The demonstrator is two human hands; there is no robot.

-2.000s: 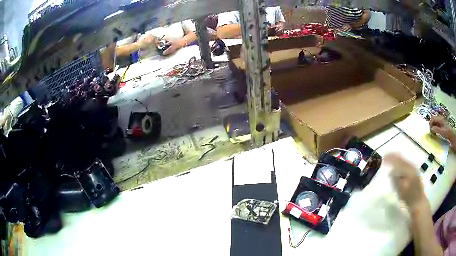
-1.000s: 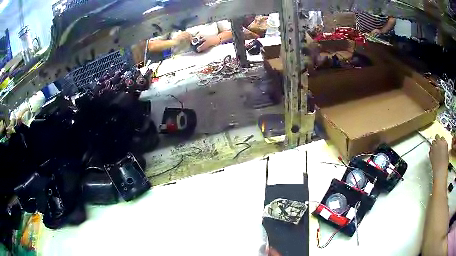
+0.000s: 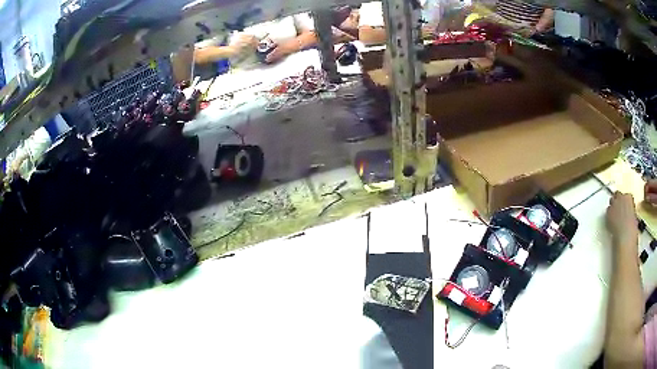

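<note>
Three black housings, each with a silver disc, stand in a slanting row on the right of the white bench. The nearest housing (image 3: 479, 285) shows a red part with a white label (image 3: 468, 297) and thin wires. Left of it lies a black strip (image 3: 407, 335) with a pale far end. A mottled grey-black piece (image 3: 396, 292) lies across the strip. A blurred pale shape (image 3: 380, 347) covers the strip's near left edge; I cannot tell what it is. I cannot make out my left hand or my right hand.
Black housings (image 3: 164, 249) are heaped at the left. One unit (image 3: 238, 164) stands behind the bench edge. An open cardboard box (image 3: 533, 148) is beyond the row, right of a metal upright (image 3: 408, 94). Another person's forearm (image 3: 625, 281) and hands are at the right edge. More people work behind.
The view swung right, then slightly back. A fingertip at the bottom edge by the strip has gone; the pale shape there now shows larger. The other person's hand moved back toward the far right of the bench.
</note>
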